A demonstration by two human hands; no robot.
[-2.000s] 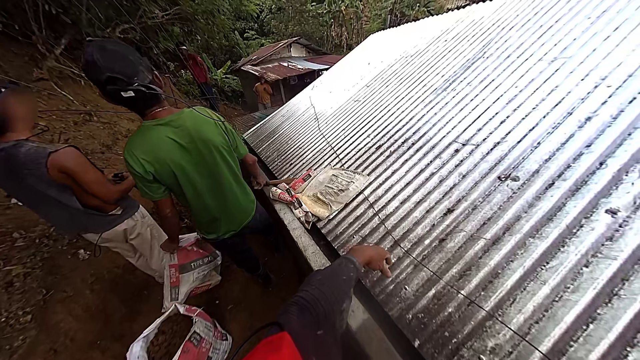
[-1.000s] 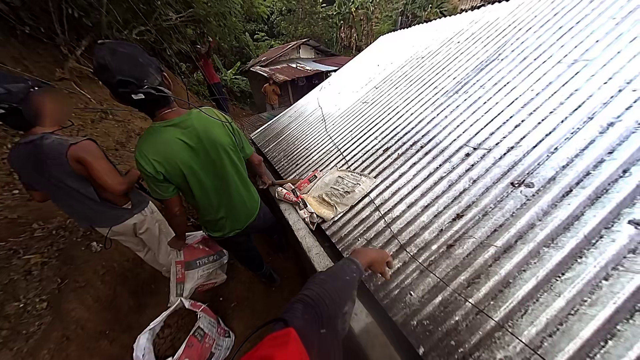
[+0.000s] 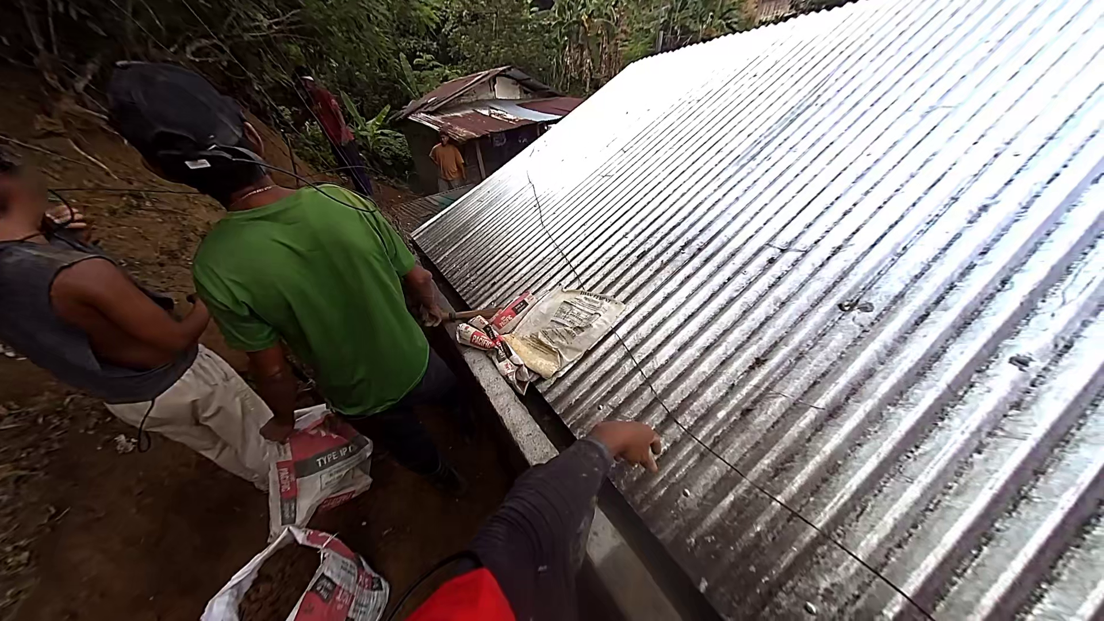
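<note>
My right hand (image 3: 631,443), in a dark sleeve, rests at the lower edge of the corrugated metal roof (image 3: 776,345), its fingers curled down; whether it grips anything is hidden. Near it a thin dark wire (image 3: 724,461) runs across the roof. My left hand is out of view. Farther along the edge lies a flattened cement bag (image 3: 565,332), with a wooden handle (image 3: 470,315) by it, where a co-worker in a green shirt (image 3: 315,289) has one hand. That co-worker's other hand touches a cement bag (image 3: 321,466) on the ground.
An open bag of soil (image 3: 297,578) stands at the lower left. A concrete ledge (image 3: 509,405) runs beside the roof. Another person in a grey sleeveless top (image 3: 103,328) stands at the left. Two people stand farther off near a small rusty-roofed house (image 3: 483,116).
The person in the sleeveless top, turned toward the bags a second ago, now has a hand raised near the chest. My right hand stays by the roof edge.
</note>
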